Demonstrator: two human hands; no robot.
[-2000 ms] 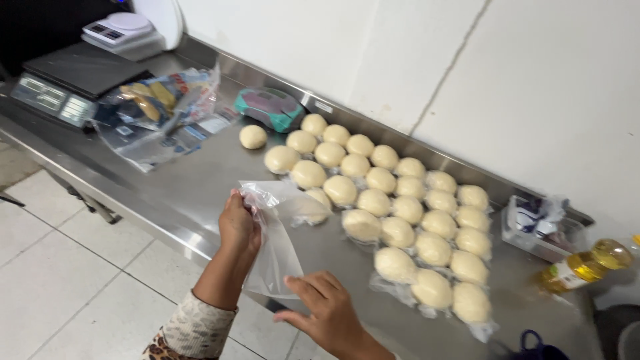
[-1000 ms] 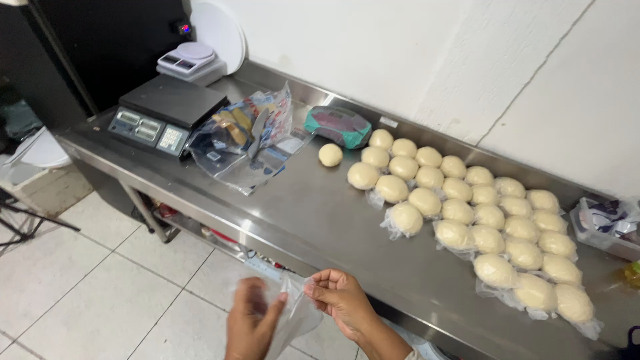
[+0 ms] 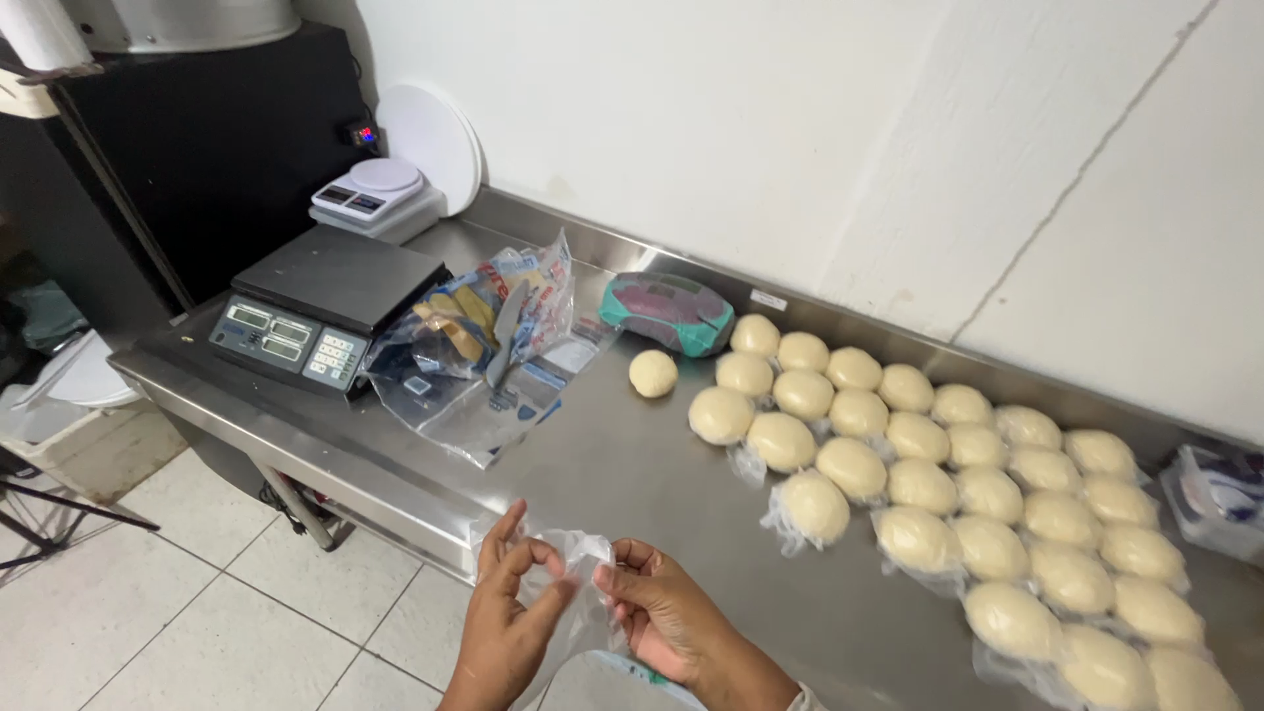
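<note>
A thin clear plastic bag [image 3: 583,602] is pinched between both hands at the near edge of the steel table [image 3: 612,474]. My left hand [image 3: 518,602] holds its left side with thumb and index finger, the other fingers raised. My right hand [image 3: 662,612] grips the bag's upper right edge. Beyond them, one dough ball [image 3: 653,374] sits apart on the steel. To the right lie rows of pale dough balls [image 3: 918,487], many with clear plastic around them. One wrapped dough ball [image 3: 815,508] lies at the near left of these rows.
A black digital scale [image 3: 336,281] stands at the left, with a small white kitchen scale [image 3: 380,188] behind it. A printed plastic bag [image 3: 444,395] holds a knife [image 3: 507,334]. A teal and purple package [image 3: 667,312] lies near the wall. A plastic container [image 3: 1220,499] is at the right.
The view has swung left. Both hands have come together on the clear bag, which earlier hung stretched between them. The nearest dough balls look unmoved.
</note>
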